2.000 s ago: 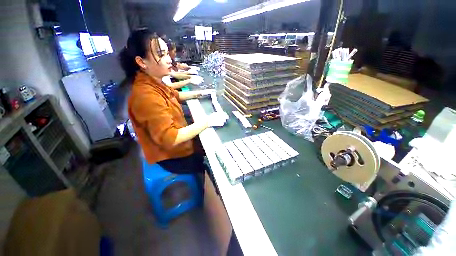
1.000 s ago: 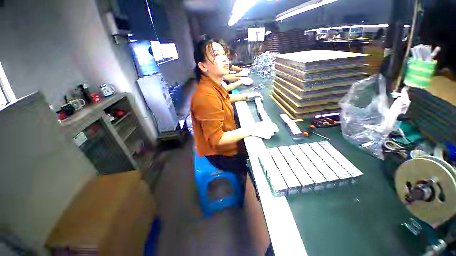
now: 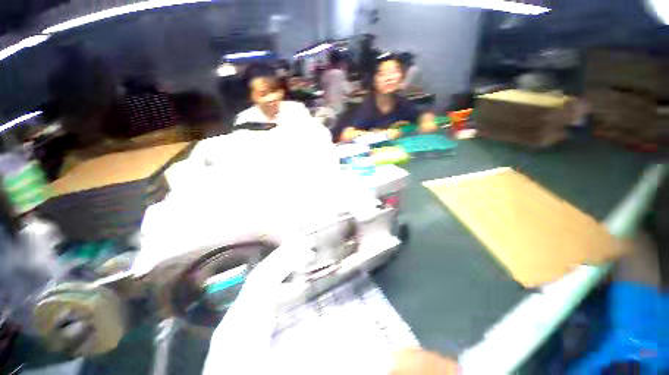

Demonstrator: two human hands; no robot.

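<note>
The picture is blurred and overexposed. A grey-white machine (image 3: 345, 242) stands in front of me, with its dark round head (image 3: 220, 275) holding a teal-edged piece. A cream reel (image 3: 81, 318) is at its left. A grid of silver-white blocks (image 3: 359, 311) lies on the mat before the machine. My right hand (image 3: 367, 357), seemingly in a white glove with bare skin at the wrist, is cut off by the bottom edge over the blocks; its fingers cannot be made out. A white shape (image 3: 249, 315) beside the round head may be my left gloved hand; its grip is hidden by glare.
A flat tan cardboard sheet (image 3: 521, 220) lies right of the machine. Two people sit across the bench. A brown-sided stack (image 3: 524, 121) is at the right rear, dark trays with a tan top (image 3: 121, 168) at the left rear. A blue stool (image 3: 623, 329) is at the lower right.
The view has swung right, from the orange-clad coworker and left block batch to the machine. The reel now shows at lower left, and white glove-like shapes appear at the bottom.
</note>
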